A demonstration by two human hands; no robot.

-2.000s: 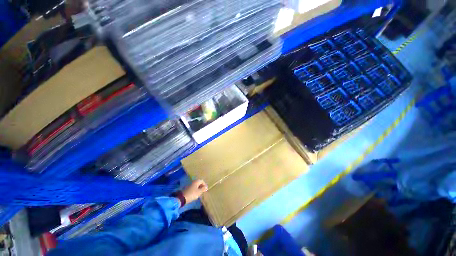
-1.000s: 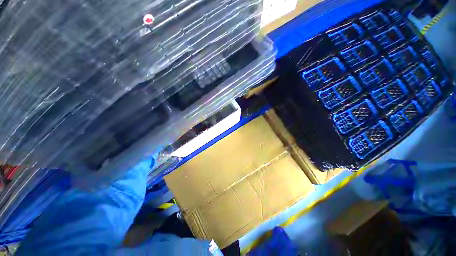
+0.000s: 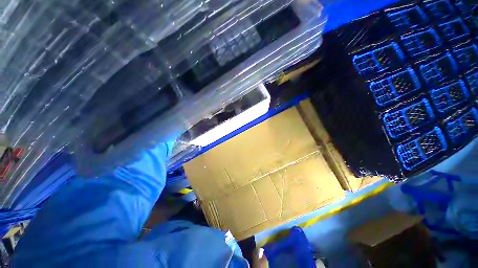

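Observation:
A tall stack of clear plastic trays (image 3: 209, 78) fills the upper left, close to the camera, with dark shapes inside. A blue sleeve, which looks like my left arm, runs from the lower left up to the stack's lower edge. The hand at its end is hidden behind the stack, so its grip cannot be seen. A small skin-toned patch at the bottom edge, right of a second blue sleeve, may be part of my right hand (image 3: 259, 257). It is cut off and unclear.
A flattened-looking brown carton (image 3: 262, 172) lies in the middle. A white open box (image 3: 233, 123) sits on the blue shelf behind it. Black moulded trays (image 3: 409, 118) stand at right. A blue stool (image 3: 432, 196) and another carton (image 3: 390, 230) are on the floor at lower right.
The clear tray stack has grown much larger in view. The hand seen earlier at the carton's edge is now out of sight, its sleeve raised to the stack. The black trays have shifted right.

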